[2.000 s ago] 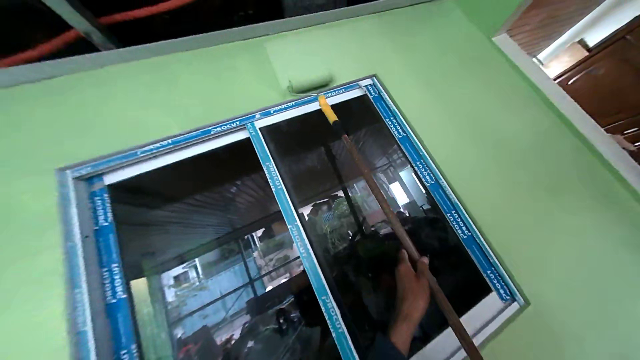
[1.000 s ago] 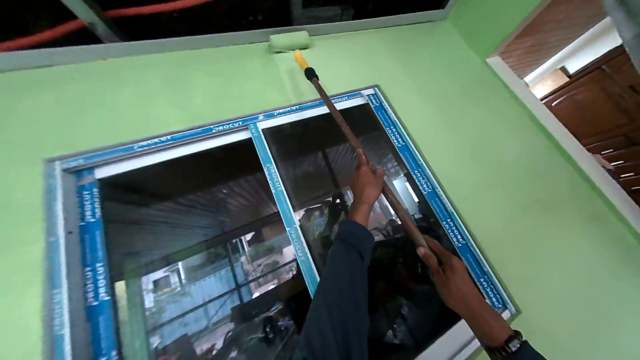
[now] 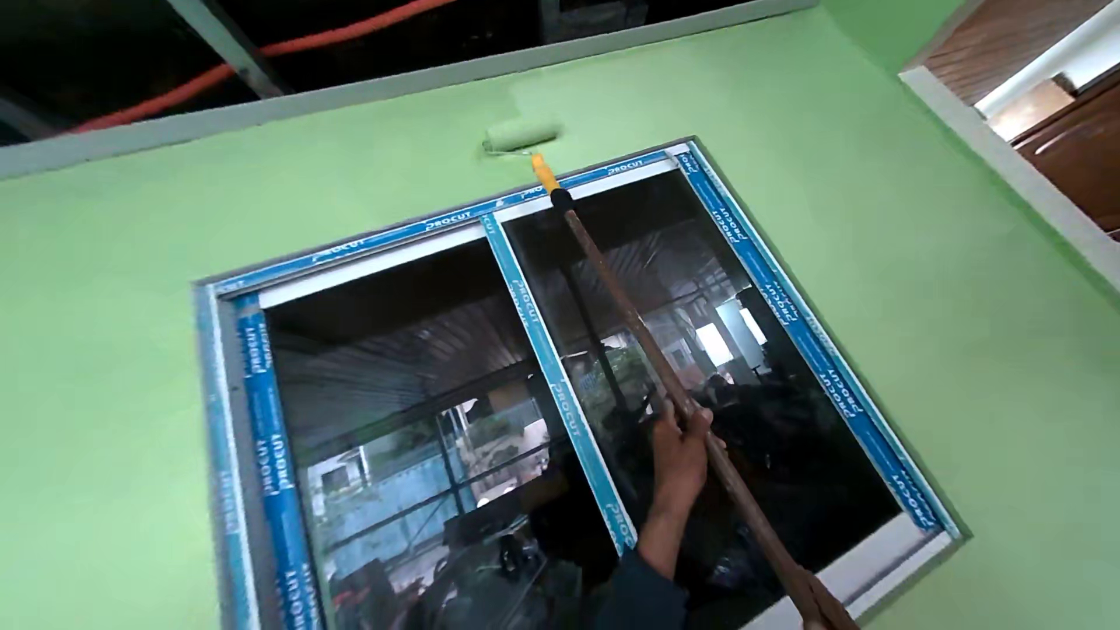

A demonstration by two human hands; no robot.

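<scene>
A paint roller [image 3: 522, 135] with a green-coated sleeve lies against the light green wall [image 3: 350, 188], just above the window's top edge. Its yellow handle [image 3: 544, 173] is fixed to a long brown pole [image 3: 643, 337] that slants down to the right across the window. My left hand [image 3: 679, 459], in a dark sleeve, grips the pole about midway in view. Lower down, at the bottom edge, a small part of my right hand [image 3: 818, 612] shows around the pole; the rest is out of frame.
The sliding window [image 3: 560, 407] has a frame covered in blue printed protective film, and its dark glass reflects the surroundings. A grey ledge [image 3: 367, 96] runs above the wall, with an orange-red hose [image 3: 350, 33] in the dark opening beyond. Wooden cabinetry [image 3: 1081, 153] shows at the upper right.
The roller was just above the window, rose to the grey ledge a second ago, and is now lower again. Both hands have moved down with the pole since then.
</scene>
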